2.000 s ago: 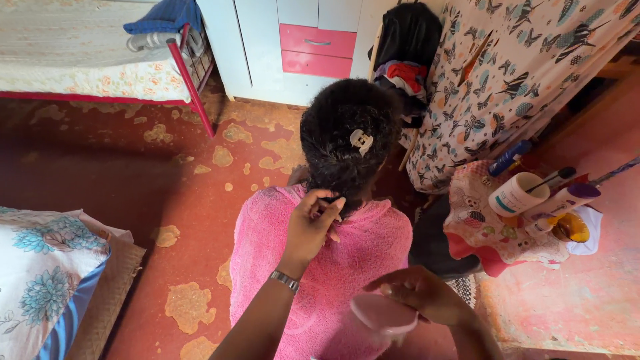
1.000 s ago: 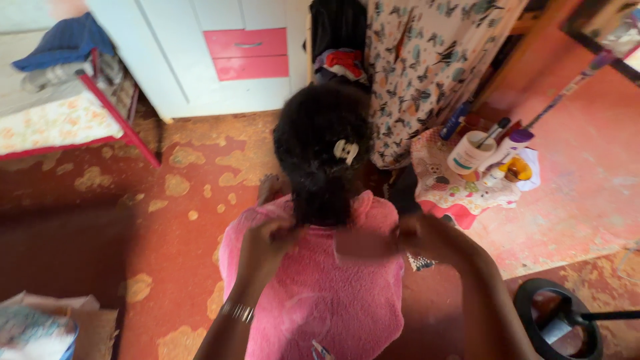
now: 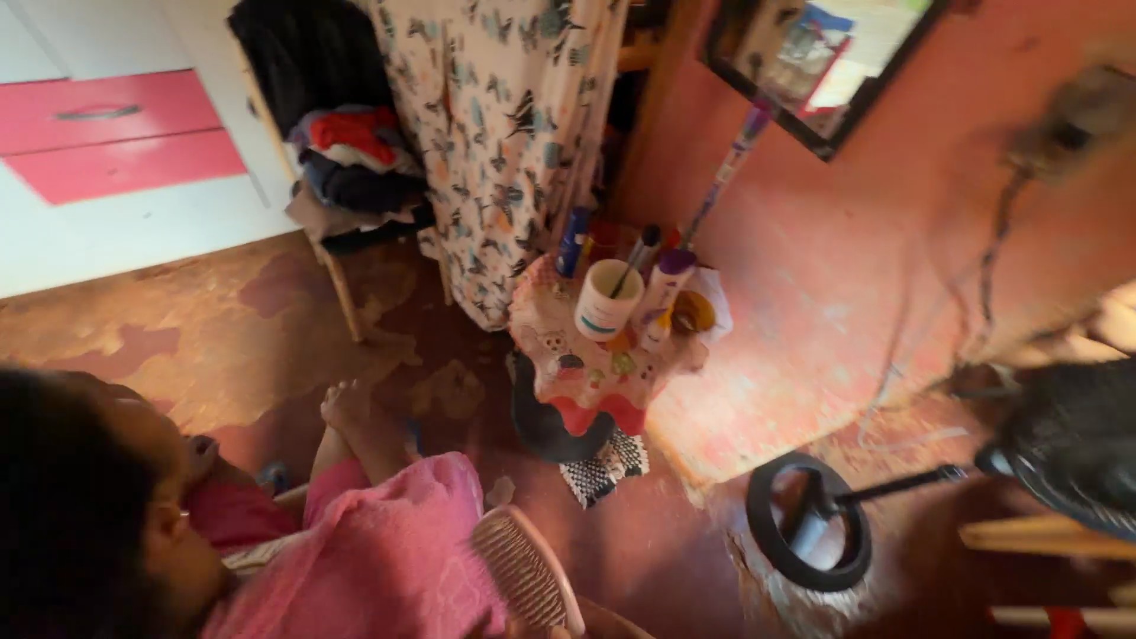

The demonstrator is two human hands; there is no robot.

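Note:
A pink hairbrush (image 3: 528, 568) with its bristles turned to the left stands at the bottom middle, held by my right hand (image 3: 599, 621), of which only a part shows at the lower edge. Beside the brush lies a pink towel (image 3: 382, 550) over the shoulders of a seated person, whose dark hair (image 3: 67, 506) fills the lower left corner. My left hand is not in view.
A small table with a scalloped cloth (image 3: 541, 355) holds a white tub (image 3: 609, 302) with brushes, and bottles. Right of it are a round black stand base (image 3: 759, 524) and a black fan (image 3: 1074, 444). Behind stand a clothes-laden chair (image 3: 342, 284) and a patterned curtain (image 3: 488, 133).
The view has swung far to the right. My left hand, at the person's hair before, has left the view. The brush's bristles now show.

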